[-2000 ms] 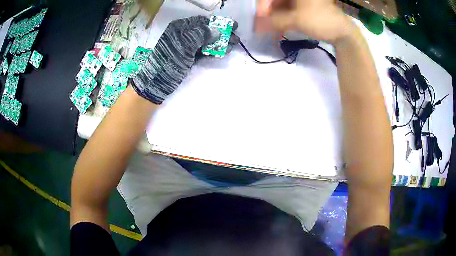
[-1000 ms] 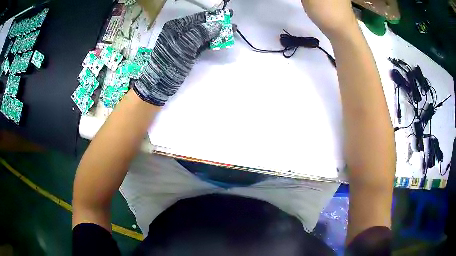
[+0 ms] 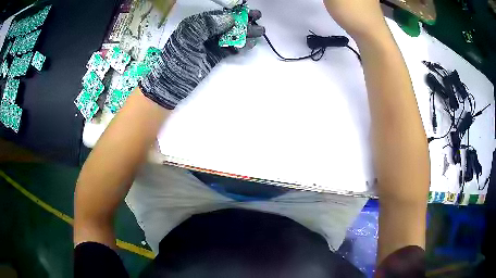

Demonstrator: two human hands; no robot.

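My left hand (image 3: 204, 46), in a grey-black knit glove, holds a small green circuit board (image 3: 235, 28) near the top of the view, pinched between thumb and fingers. A black cord (image 3: 328, 42) with a tied bundle runs from beside my gloved fingers to the right, towards my right forearm; its joint with the board is hidden. My bare right hand (image 3: 348, 8) is mostly cut off by the top edge. Its fingers are out of the picture, so what they hold cannot be seen.
A pile of green boards (image 3: 117, 81) lies at the left of the white work surface (image 3: 266, 119). More boards (image 3: 20, 65) lie on the black mat. A tangle of black cords (image 3: 454, 114) lies at the far right. A green base (image 3: 408, 23) stands top right.
My right hand has moved up out of the top edge since two seconds ago. My left hand has tilted the board slightly and shifted it a little.
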